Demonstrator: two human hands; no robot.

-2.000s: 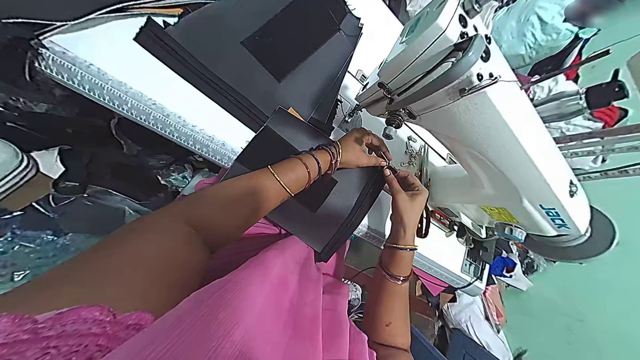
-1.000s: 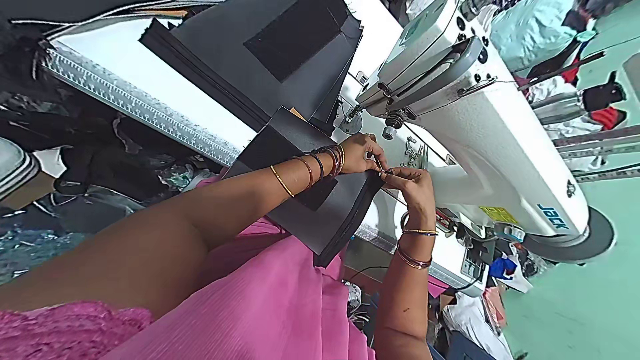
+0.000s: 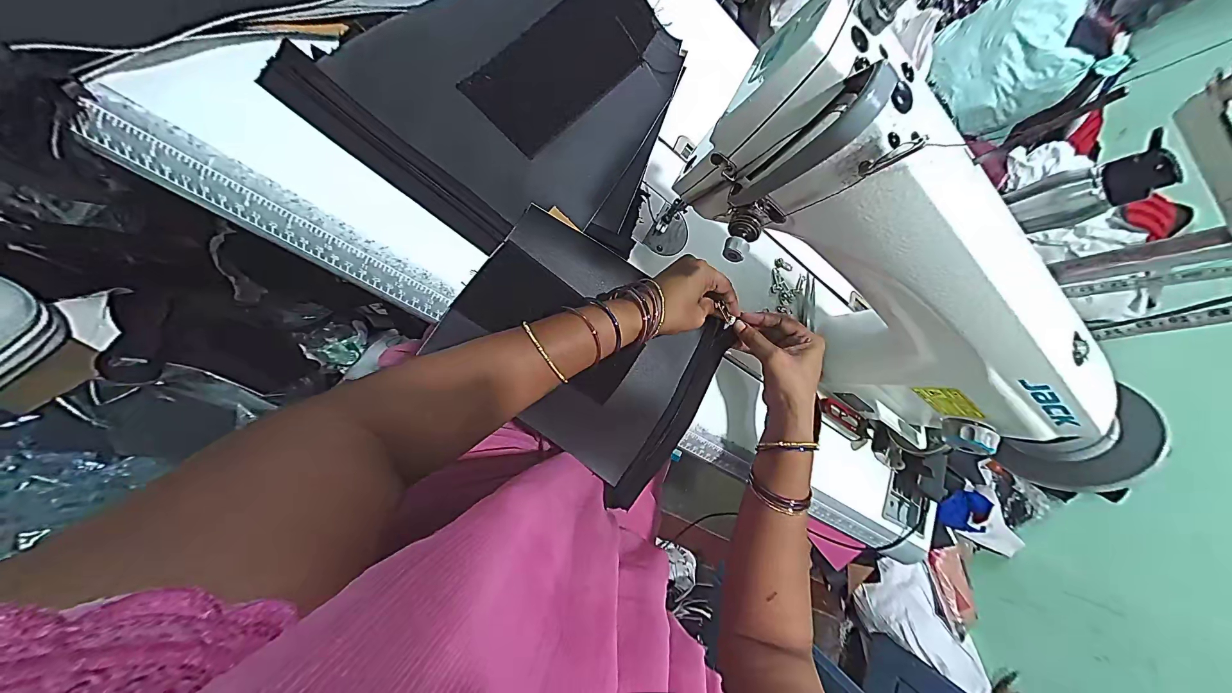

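A dark panel (image 3: 616, 385) with a stack of black strip-like edges (image 3: 674, 414) lies over my lap at the front of the sewing machine's table. At the panel's upper right corner, my left hand (image 3: 695, 296) pinches a small gold-coloured metal piece (image 3: 722, 310), possibly a zipper slider. My right hand (image 3: 784, 351) meets it there, thumb and finger pinching the end of the black edge. Fingers partly hide the small piece. A pile of larger dark panels (image 3: 404, 106), the top one with a black rectangular patch (image 3: 558, 72), lies beyond on the table.
The white Jack sewing machine (image 3: 924, 212) stands just beyond my hands, its presser foot (image 3: 667, 229) near the panel. Small metal pieces (image 3: 784, 287) lie on its bed. A measuring scale (image 3: 260, 212) runs along the table's edge. Plastic wrapping (image 3: 77, 481) lies at left.
My fingers have shifted slightly at the same corner of the panel. The right forearm sits a little farther right than two seconds ago. The panel has barely moved.
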